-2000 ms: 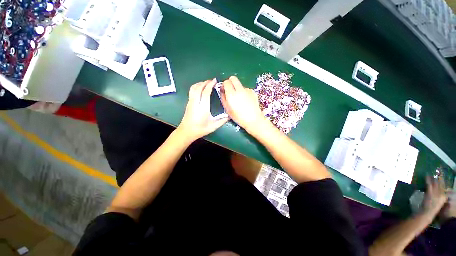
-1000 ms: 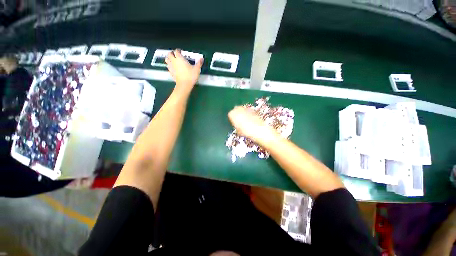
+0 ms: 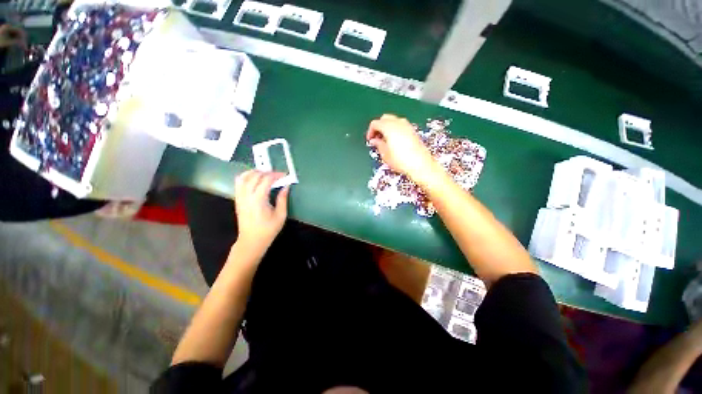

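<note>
My left hand [image 3: 260,206] has its thumb and fingers on the near end of a white plastic housing [image 3: 290,159], which lies on the green bench near the front edge. The housing is a rectangular frame with a window. My right hand [image 3: 399,146] is at the upper left edge of a loose pile of small copper and silver parts [image 3: 460,163]. Its fingertips are pinched together. Whether they hold a small part cannot be told.
Stacked white housings stand at left [image 3: 188,100] and right [image 3: 608,223]. A white bin [image 3: 127,150] of mixed small parts is far left. Spaced housings [image 3: 360,39] lie on the belt beyond the pale rail. A slanting post [image 3: 466,50] rises from the rail. A neighbour's forearm [image 3: 677,362] shows lower right.
My left hand has come back from the belt to the bench's front, now with a housing. My right hand has moved from over the pile to its upper left edge. The view has tilted.
</note>
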